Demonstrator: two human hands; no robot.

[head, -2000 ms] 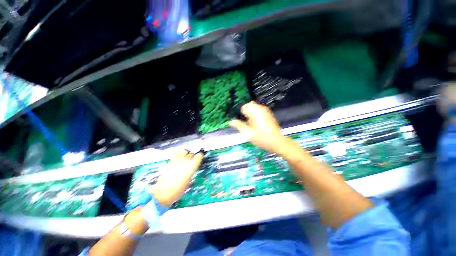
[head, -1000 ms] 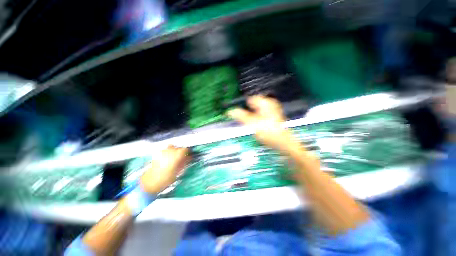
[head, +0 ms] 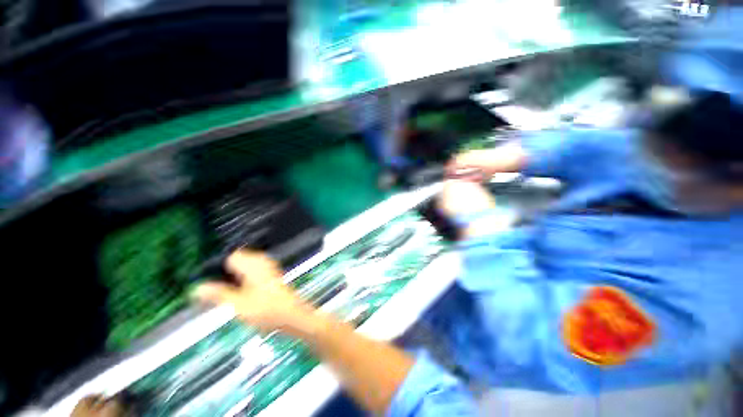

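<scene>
The frame is blurred. My right hand is over the white rail beside the bin of bright green pieces, fingers spread; a dark shape shows near its fingertips, and I cannot tell whether it is held. My left hand is cut off by the bottom edge at the lower left, with a dark shape beside it. The green circuit board lies along the rail under my right forearm. A dark bin with silvery pieces is right of the green bin.
A person in a blue smock with a red-orange patch sits at the right, hands at the line's far end. The shelf edge crosses above the bins. A black tote and white sheets are on the shelf.
The view has swung to the right, so the bins and boards sit further left and the neighbouring person shows. My left hand is now mostly out of the picture. My right hand stays near the green bin.
</scene>
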